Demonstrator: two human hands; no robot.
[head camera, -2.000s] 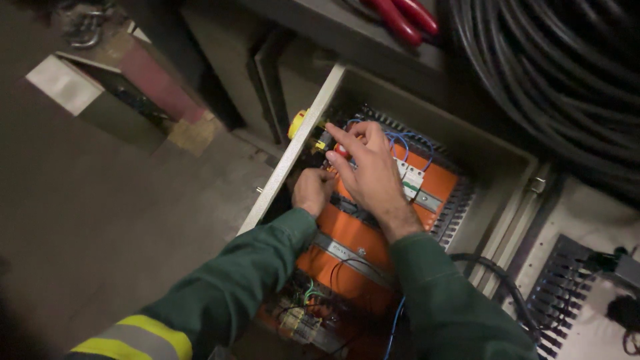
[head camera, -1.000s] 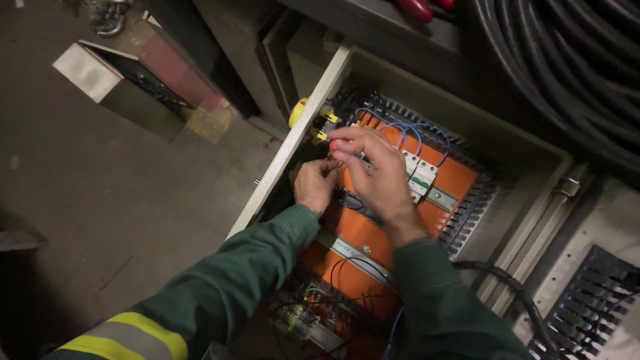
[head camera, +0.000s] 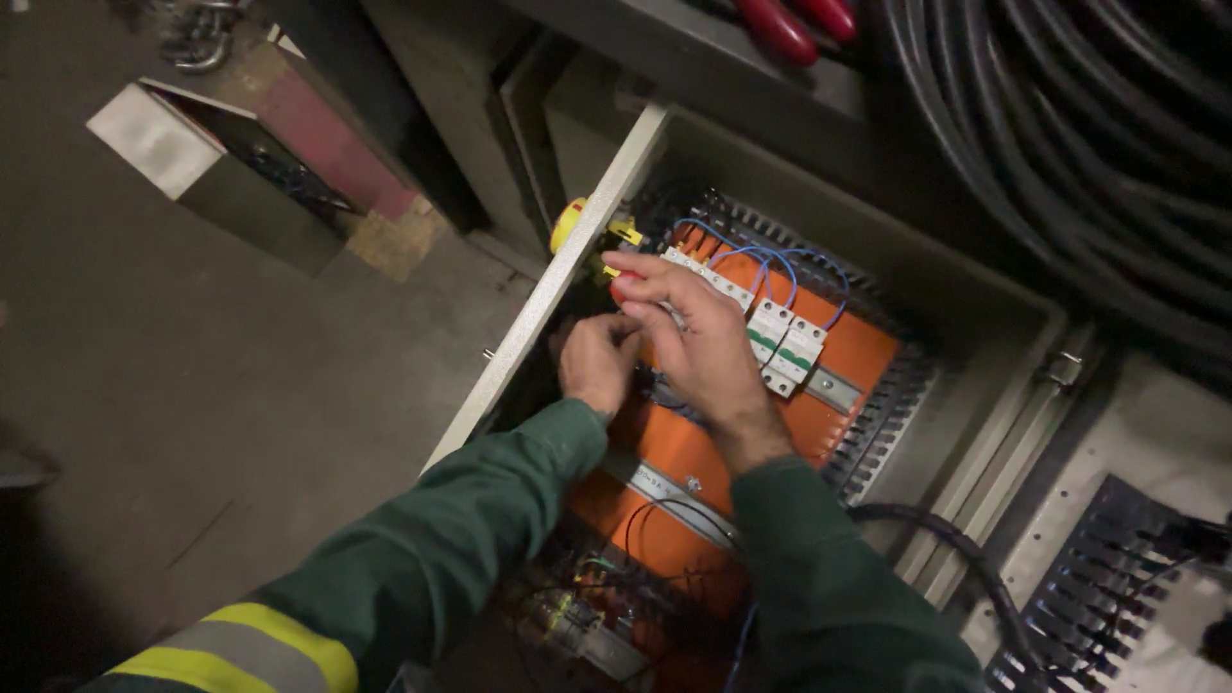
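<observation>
My right hand (head camera: 693, 337) grips a small red tool handle (head camera: 628, 287), probably a screwdriver's, inside an electrical enclosure (head camera: 549, 289). Close beside it, my left hand (head camera: 595, 364) has its fingertips pinched together at the left end of the breaker row; what they hold is hidden. White circuit breakers (head camera: 795, 354) with green marks sit on a metal DIN rail (head camera: 833, 387) over an orange mounting plate (head camera: 664, 443). Blue wires (head camera: 794, 274) loop out of their upper ends. A yellow rotary switch part (head camera: 568, 223) sticks out of the enclosure's left wall.
Coiled black cable (head camera: 1020, 173) and red-handled pliers (head camera: 780, 29) lie above the enclosure. A slotted wiring duct (head camera: 1088, 587) lies at the lower right. An open box (head camera: 260, 183) stands on the floor at left. A thick black cable (head camera: 962, 549) crosses the enclosure's right edge.
Both hands stay at the same spot by the breakers. The right hand's fingers have shifted around the red handle, which shows in the earlier frames too.
</observation>
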